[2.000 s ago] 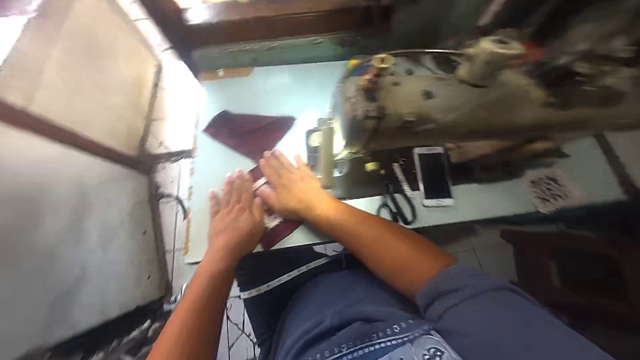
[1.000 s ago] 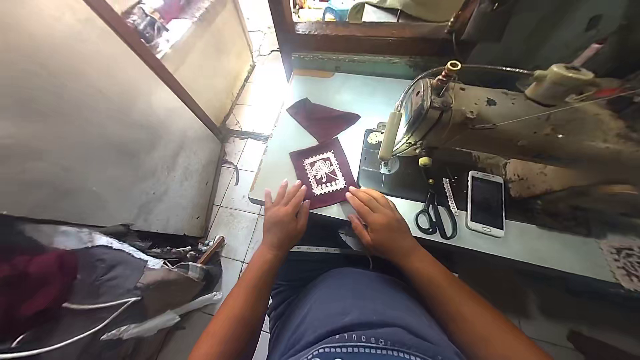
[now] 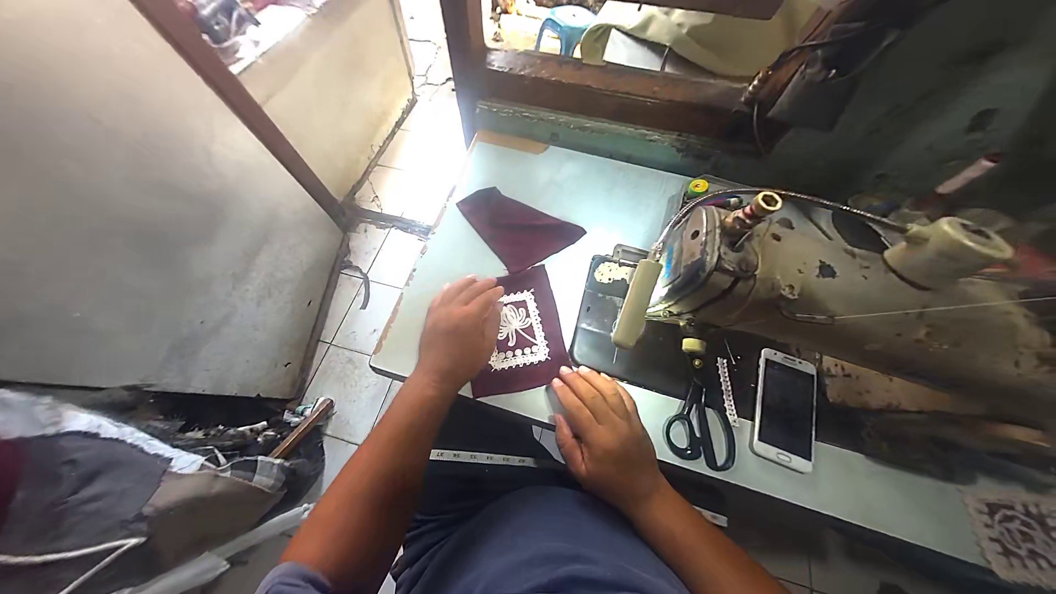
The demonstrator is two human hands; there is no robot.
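Note:
A maroon fabric panel (image 3: 540,330) with a white lace-edged square and a palm-like motif lies flat on the sewing table (image 3: 429,305). My left hand (image 3: 462,330) rests over the panel's left edge, palm down, covering part of the lace. My right hand (image 3: 602,429) touches the panel's lower right corner with its fingertips, at the table's front edge. Beyond the panel lies a second, folded maroon cloth (image 3: 524,227). To the right stands the sewing machine (image 3: 742,264), its needle area partly hidden by its head.
Black-handled scissors (image 3: 701,429), a short lace strip (image 3: 727,392) and a white smartphone (image 3: 784,412) lie right of my right hand. A measuring tape (image 3: 487,458) crosses my lap. Another lace piece (image 3: 1015,532) is at the far right. A partition (image 3: 165,206) stands at left.
Two seconds ago both hands lay together over the panel; they then parted to its lower corners. Since one second ago, my left hand has moved up along the panel's left side. The view has shifted.

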